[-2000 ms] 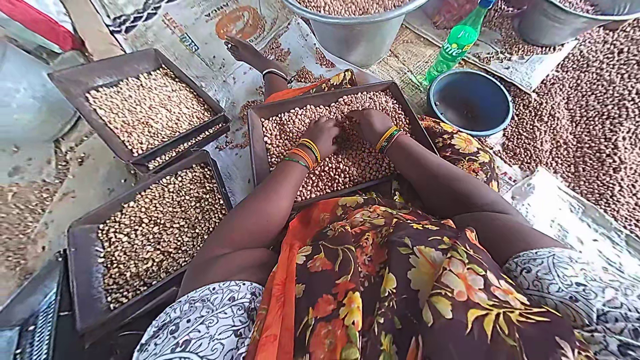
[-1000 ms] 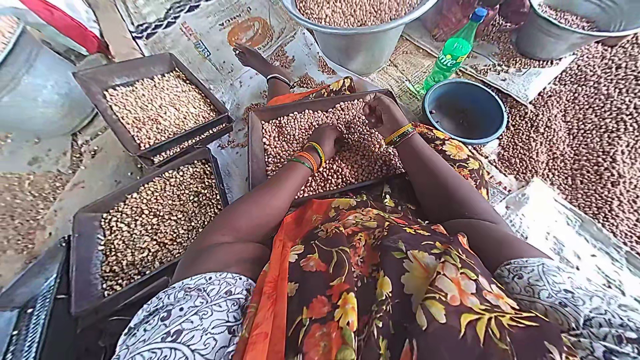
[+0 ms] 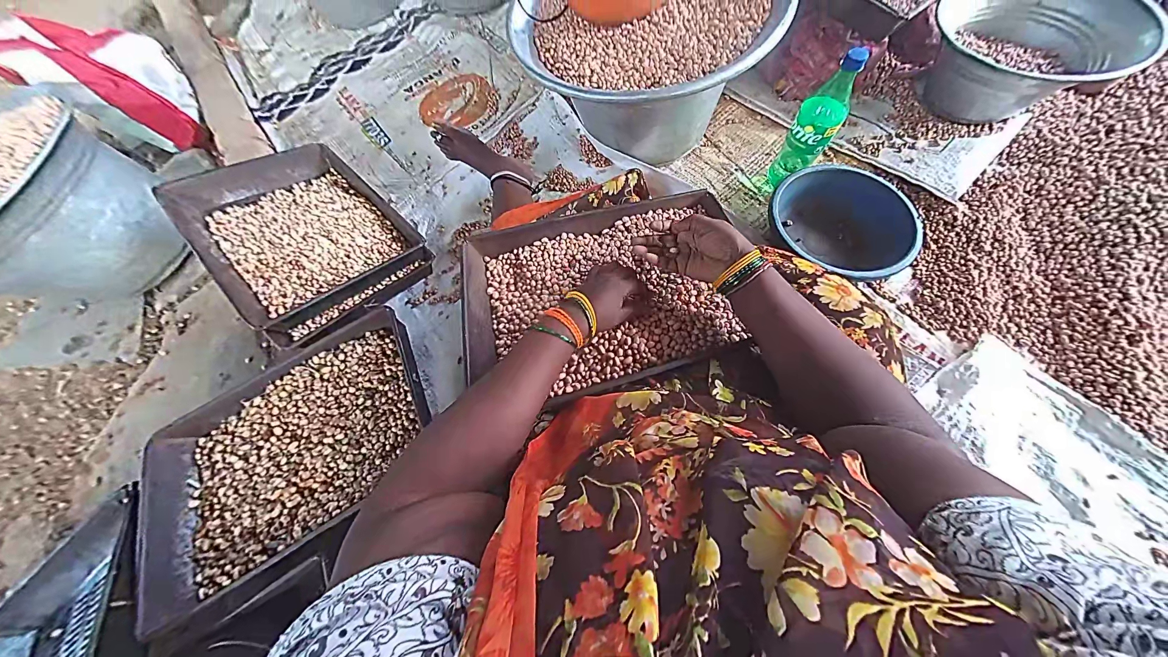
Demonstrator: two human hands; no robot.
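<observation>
A dark square-cornered tray [image 3: 476,310] of reddish-brown nuts or seeds [image 3: 547,274] rests by my lap. My left hand [image 3: 613,294] reaches down into them, its fingertips hidden by the hand and the pile. My right hand [image 3: 692,246] is turned palm up above the tray's right part, fingers extended and slightly curled, with no nut plainly visible in it. Bangles circle both wrists. To the left stand two more dark trays, the upper one [image 3: 246,205] with pale nuts and the lower one [image 3: 169,520] with darker, mottled ones.
A blue bowl [image 3: 849,219] and a green plastic bottle [image 3: 812,128] stand right of the tray. A large metal basin [image 3: 639,114] of nuts is beyond it, another basin [image 3: 995,87] at upper right. Loose nuts [image 3: 1058,246] heap at right; a metal tub [image 3: 82,219] stands left.
My hands were close together in the nuts two seconds ago. My right hand then lifted and has now turned palm up. An orange object now shows over the far basin.
</observation>
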